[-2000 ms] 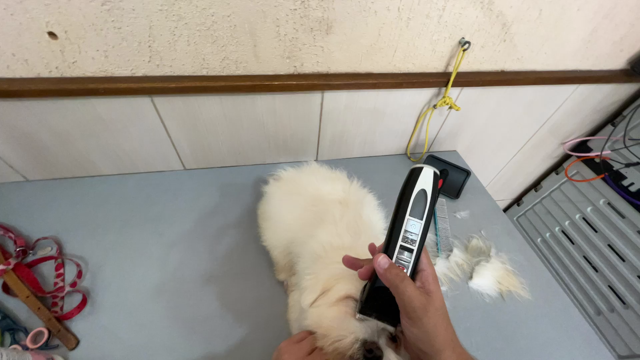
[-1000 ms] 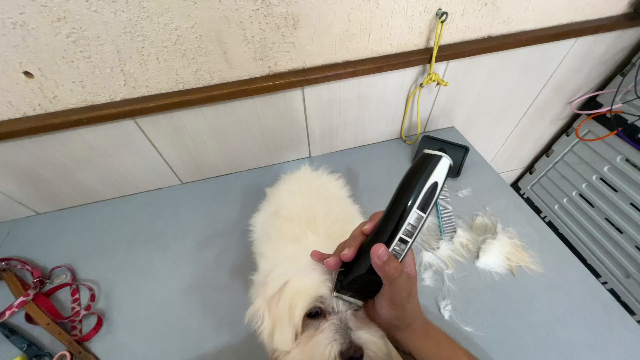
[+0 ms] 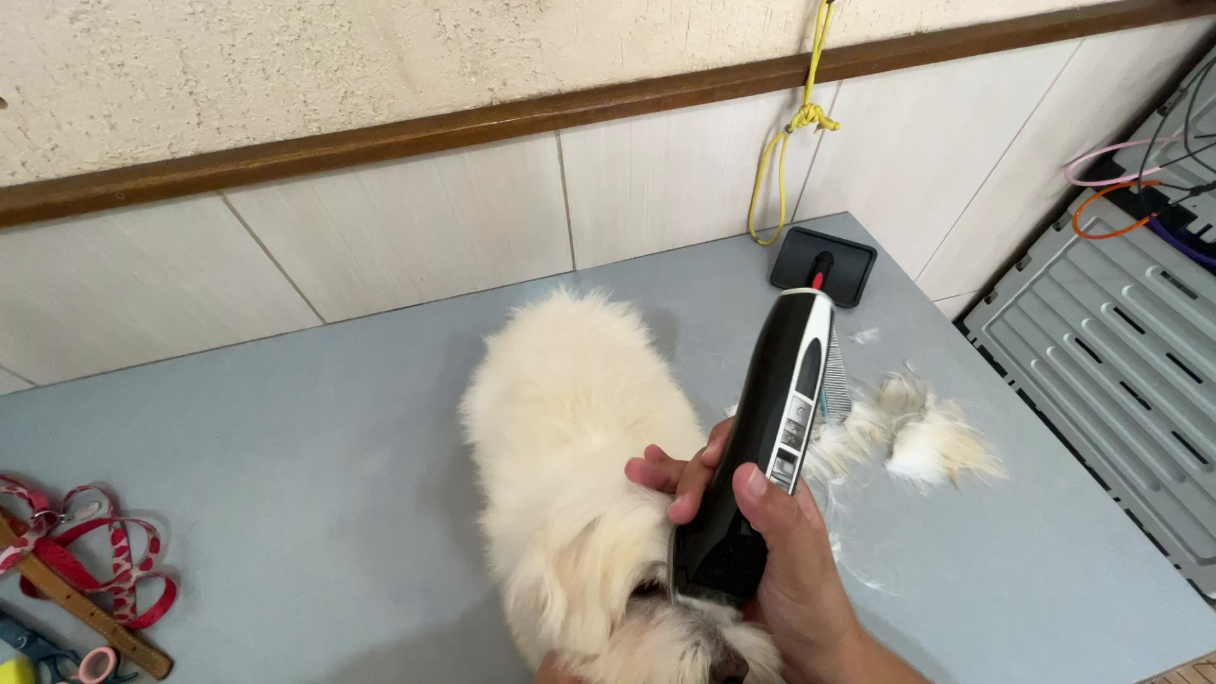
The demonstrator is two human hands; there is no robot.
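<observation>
A white, fluffy dog (image 3: pixel 579 408) is on the grey table, its face towards me at the bottom of the view. My right hand (image 3: pixel 760 513) grips a black and silver cordless hair clipper (image 3: pixel 765 418), whose blade end rests between the dog's eyes, above the muzzle. The clipper covers one of the eyes. Only a bit of my left hand (image 3: pixel 558 669) shows, at the bottom edge against the fur under the dog's jaw; what its fingers do is hidden.
A slicker brush (image 3: pixel 823 267), a metal comb (image 3: pixel 836 385) and cut fur tufts (image 3: pixel 940 446) lie to the right. A yellow cord (image 3: pixel 809 116) hangs on the wall. At the left are a red harness (image 3: pixel 133 570), a brown strip (image 3: pixel 85 608) and scissors (image 3: pixel 47 651). A grey plastic crate (image 3: pixel 1121 361) stands right.
The dog's face, turned up with both dark eye and nose plain one second ago, now sits lower in view. The clipper stays in my right hand at its face.
</observation>
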